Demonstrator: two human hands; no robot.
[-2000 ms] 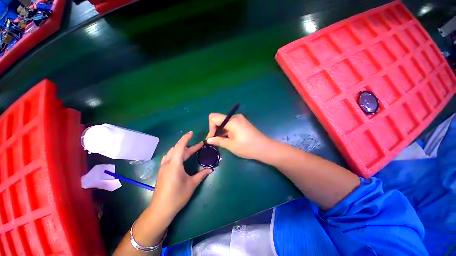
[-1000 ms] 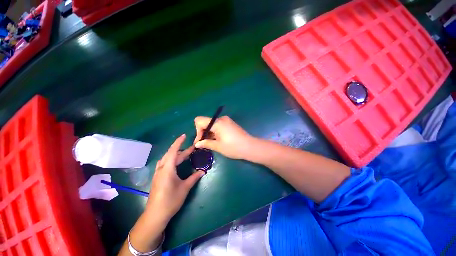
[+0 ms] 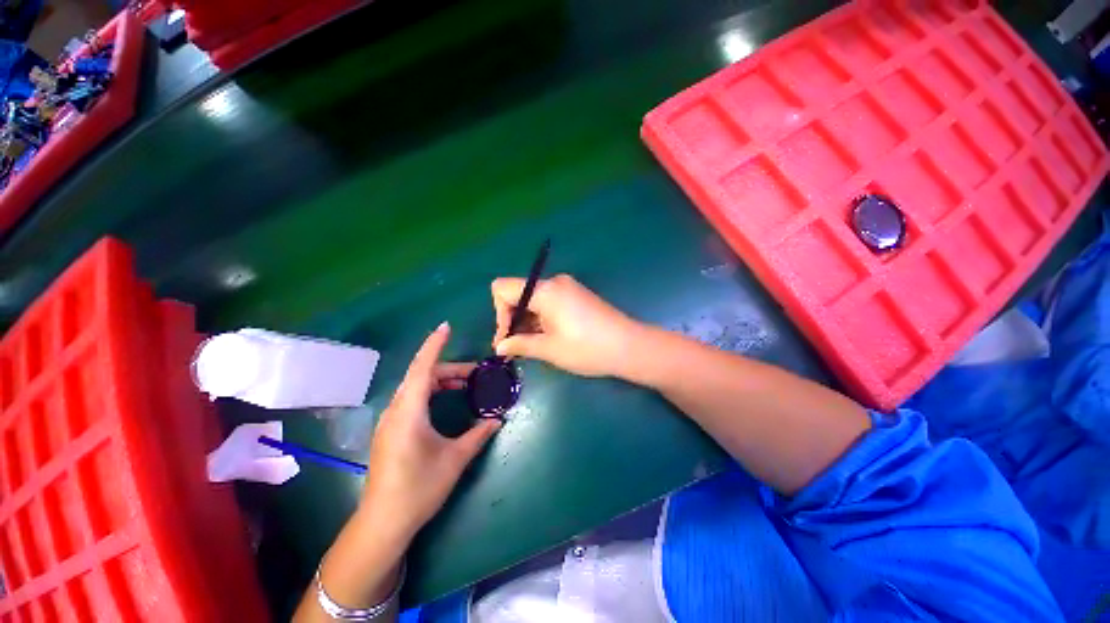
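Observation:
A round dark watch head [image 3: 494, 388] with a shiny rim is just above the green bench, its dark face up. My left hand [image 3: 420, 438] holds it at its left and lower edges between fingers and thumb. My right hand [image 3: 562, 326] holds a thin black pencil-like tool [image 3: 531, 287], its upper end pointing up and away. The tool's lower end is hidden by my right fingers, which are at the top edge of the watch head. Whether the tip touches it cannot be seen.
A red pocketed tray [image 3: 779, 207] at right holds one watch head [image 3: 879, 223]. Stacked red trays [image 3: 85, 450] stand at left. Between lie a white bottle [image 3: 292, 369], a white wipe [image 3: 250, 455] and a blue stick [image 3: 314, 455]. A filled red tray [image 3: 116, 134] is at far left.
The black tool stands slightly steeper than before, and my right fingers have shifted a little at the watch head's top edge. The camera view has also shifted slightly.

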